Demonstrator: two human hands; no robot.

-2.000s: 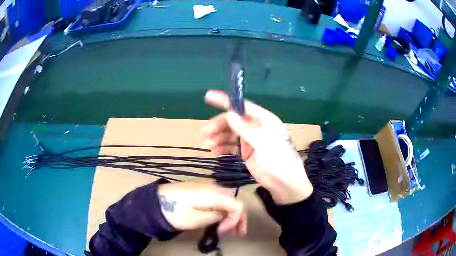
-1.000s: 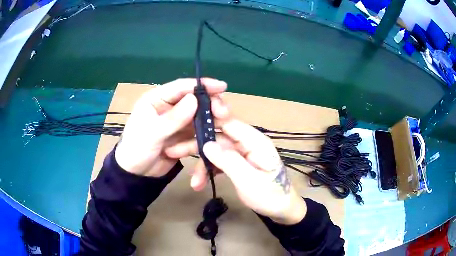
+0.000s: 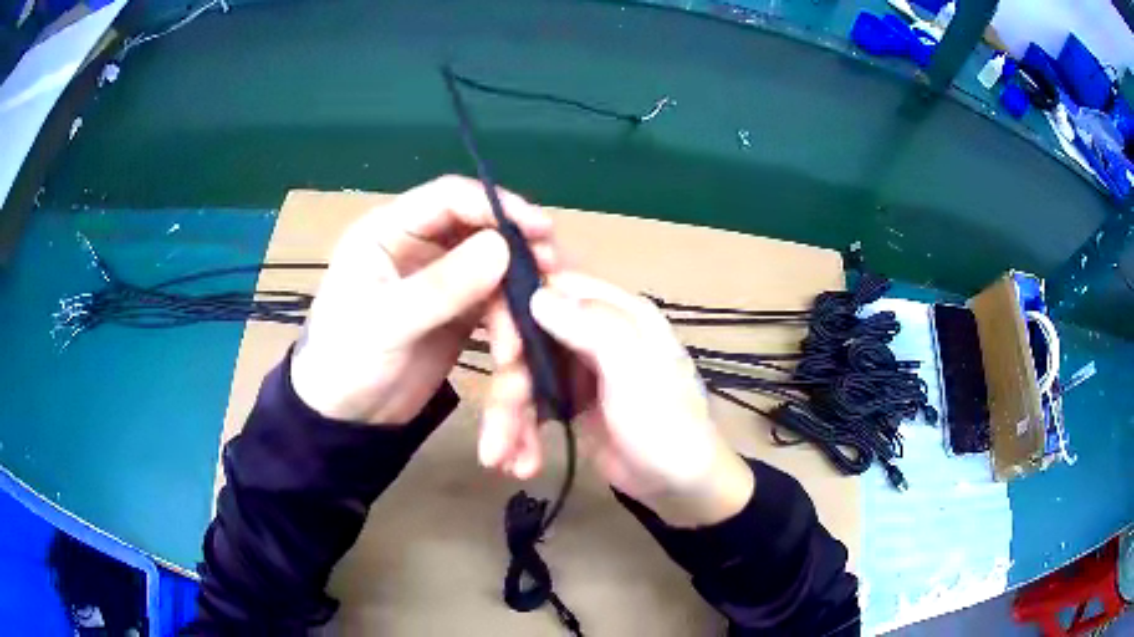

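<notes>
A black controller housing (image 3: 532,311) is held slanted above the cardboard sheet (image 3: 696,261), its button marks not visible. My left hand (image 3: 417,299) pinches its upper end between thumb and fingers. My right hand (image 3: 622,386) grips its lower part, thumb on top. A thin black cord rises from it, bends sharply and ends in bare wire tips (image 3: 657,112). The lower cord runs to a small tied coil (image 3: 527,554) with a connector. Behind my hands a cable bundle (image 3: 187,299) lies across the sheet; my hands hide its middle.
Coiled cable ends (image 3: 858,373) lie at the right, partly on a white sheet (image 3: 926,535). A dark flat rectangle (image 3: 961,377) leans by a small open carton (image 3: 1010,373). A blue tote (image 3: 168,597) is at the lower left. A red stool (image 3: 1076,597) shows at the lower right.
Since one second ago, the housing has tilted and turned so its button marks no longer show. Its cord's top has swung left. Earlier still, my right hand held it up and my left held the coil.
</notes>
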